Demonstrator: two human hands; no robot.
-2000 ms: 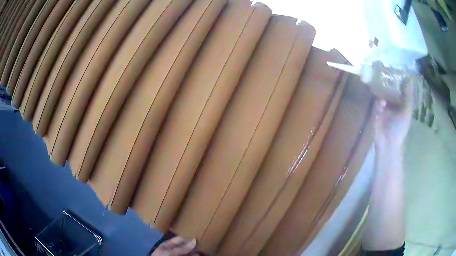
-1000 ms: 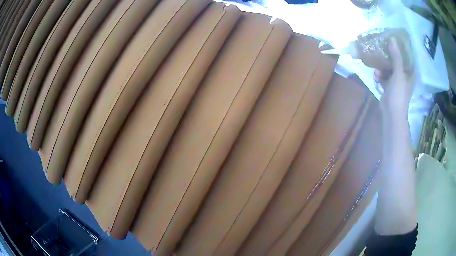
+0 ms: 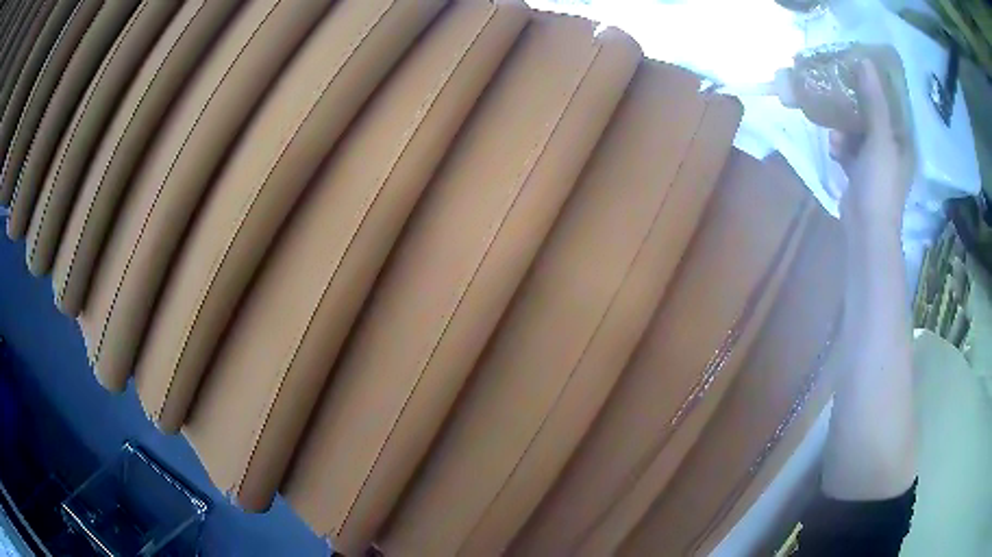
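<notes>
Long tan leather panels (image 3: pixel 566 239) overlap like roof tiles across most of the view, each with a thin dark line along it. Shiny wet glue streaks (image 3: pixel 709 375) run along the two rightmost panels. My right hand (image 3: pixel 873 136) is at the upper right, closed around a clear glue bottle (image 3: pixel 829 89) with amber contents. The bottle lies sideways in the hand, its nozzle side toward the left, above the white sheeting beyond the panels' far ends. The nozzle tip is lost in glare. My left hand is not in view.
Bright white sheeting (image 3: pixel 696 31) lies behind the panels. Yellow-green sheets (image 3: pixel 946 435) are at the right, with a yellowish bundle of edges (image 3: pixel 944 277) above them. A metal-framed rack (image 3: pixel 136 500) stands on the dark blue-grey floor (image 3: pixel 54 381) at the lower left.
My right hand and the bottle have moved up and slightly right, off the rightmost panels. My left hand, earlier at the panels' lower edge, has gone out of view. The view has shifted slightly.
</notes>
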